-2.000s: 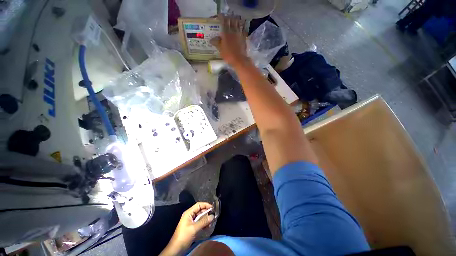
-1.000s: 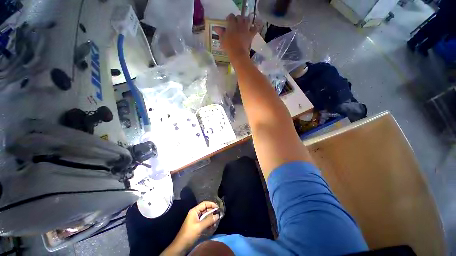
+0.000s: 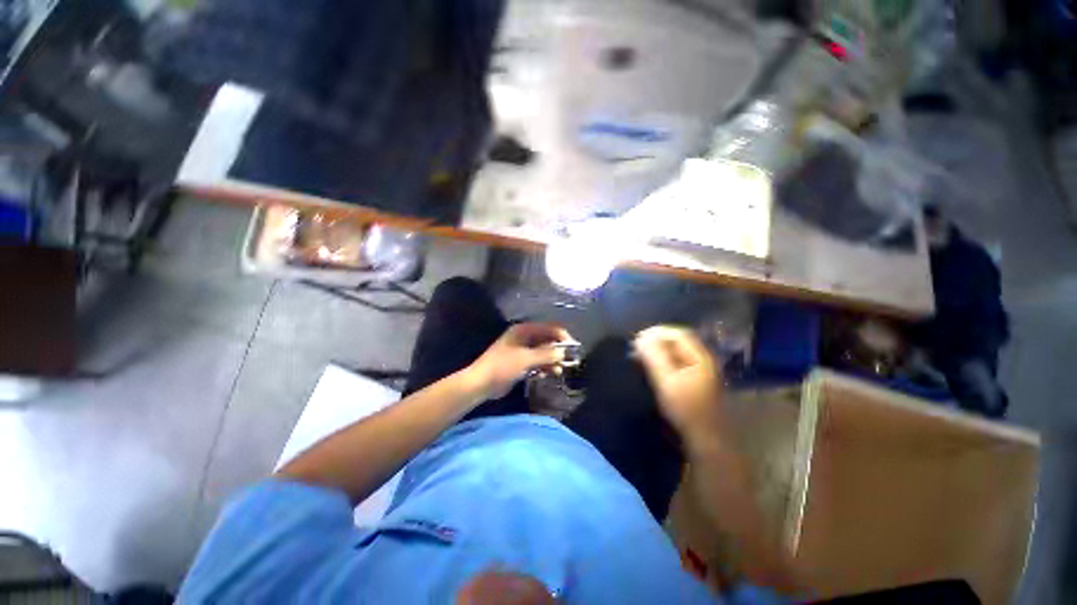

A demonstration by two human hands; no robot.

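My left hand (image 3: 524, 357) is above my lap, its fingertips closed on a small shiny metal part (image 3: 568, 353). My right hand (image 3: 673, 363) is to the right of it, over my right thigh, blurred; its fingertips are close together, and whether they hold something small cannot be told. The hands are apart. The sewing machine head (image 3: 626, 89) stands in front, blurred, with its bright lamp light (image 3: 579, 262) at the table's front edge.
A dark fabric stack (image 3: 354, 106) lies on the table at the left. A parts tray (image 3: 331, 242) hangs under the brown table edge (image 3: 732, 274). A wooden bin (image 3: 915, 490) stands at the right, with a blue box (image 3: 785, 342) behind it. Clear plastic lies at right rear.
The view has swung left. My right hand has come back from the control panel to near my lap. My left hand still holds a small item, now showing a shiny metal part.
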